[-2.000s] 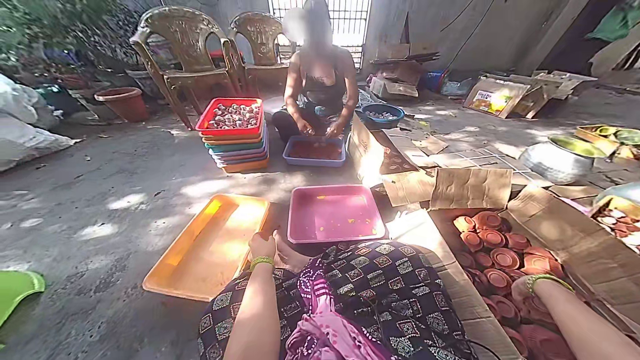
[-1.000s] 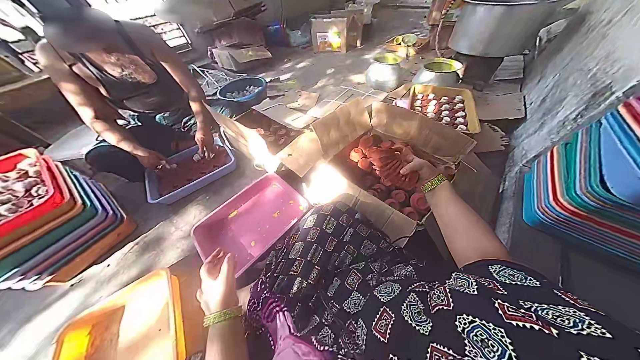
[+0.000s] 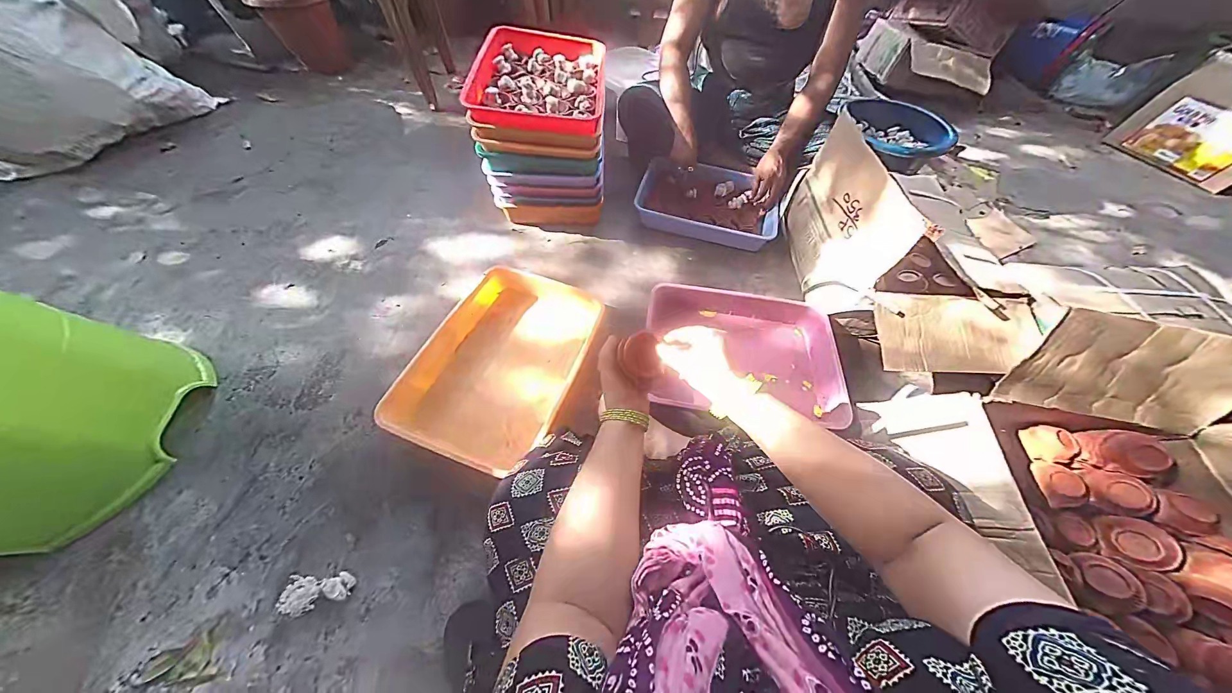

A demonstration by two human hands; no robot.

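Note:
My left hand (image 3: 619, 377) grips a few reddish clay lamps (image 3: 639, 356), which look stacked together. Washed out by sunlight, my right hand (image 3: 698, 356) is at the right side of those lamps, over the pink tray; its fingers are too bright to read. The pink plastic tray (image 3: 770, 339) holds small yellow bits. To its left an orange plastic tray (image 3: 452, 380) lies on the ground with sun patches inside. At the right, an open cardboard box (image 3: 1107, 371) contains many clay lamps (image 3: 1136, 541).
Across from me a person's hands (image 3: 770, 178) work in a blue tray (image 3: 662, 221) of reddish material. Stacked trays (image 3: 544, 210) stand beside it, the red top one holding small pale pieces. A green plastic object (image 3: 87, 423) is at left, a blue basin (image 3: 948, 144) at back right.
My right hand has left the cardboard box, where it was gripping several clay lamps, and come over to the pink tray. My left hand has left that tray's edge and now holds lamps. The view has swung left.

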